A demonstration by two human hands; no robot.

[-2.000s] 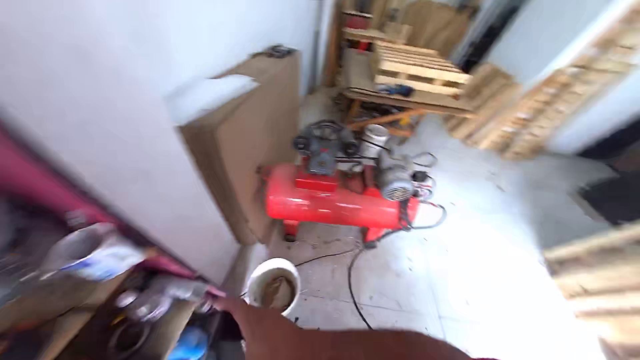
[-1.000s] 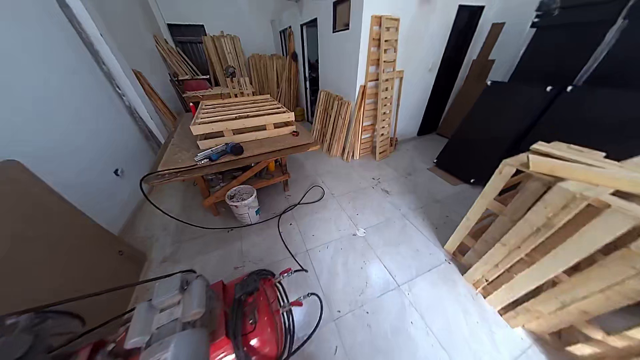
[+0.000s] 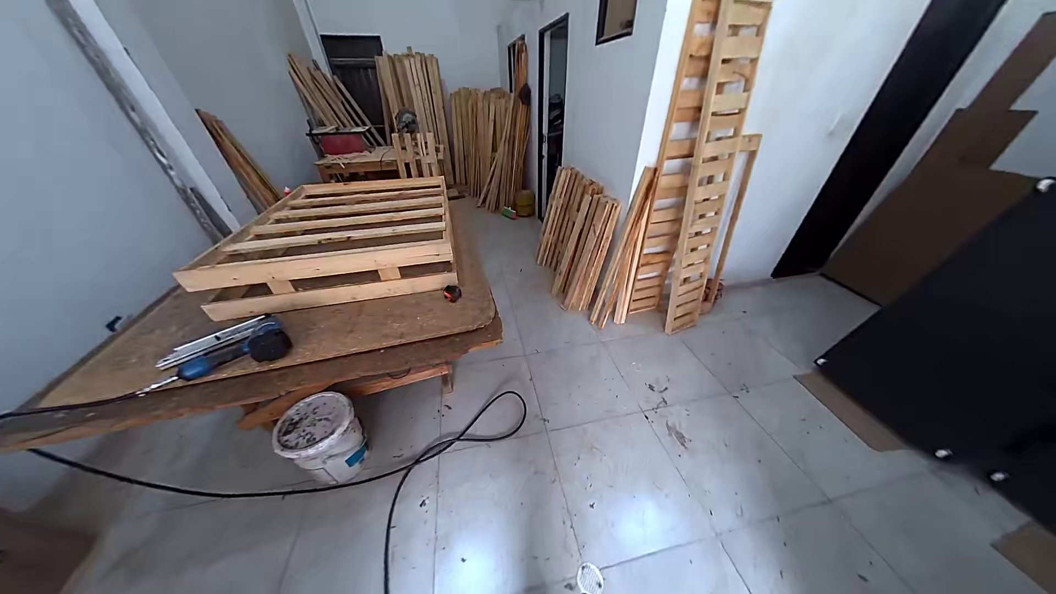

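Neither my left hand nor my right hand shows in the head view. On a plywood-topped workbench (image 3: 396,322) at the left rests a slatted wooden frame (image 3: 330,256). A blue and black power tool (image 3: 235,351) lies near the bench's front edge, joined to a black hose (image 3: 78,406), with metal strips (image 3: 216,337) beside it. A small black and red object (image 3: 452,293) sits by the frame's right corner. Below the bench edge, a white plastic bucket (image 3: 322,437) with a stained lid stands on the floor.
A black hose (image 3: 272,493) runs across the tiled floor and loops right of the bucket. Slatted wooden panels (image 3: 701,181) and bundled slats (image 3: 580,239) lean on the wall. Black panels (image 3: 949,355) stand at the right. Long boards (image 3: 412,91) lean at the back.
The view has swung up and forward to the bench. The red air compressor, seen in both earlier frames, is out of view, as is the hand or arm at the bottom of the oldest frame.
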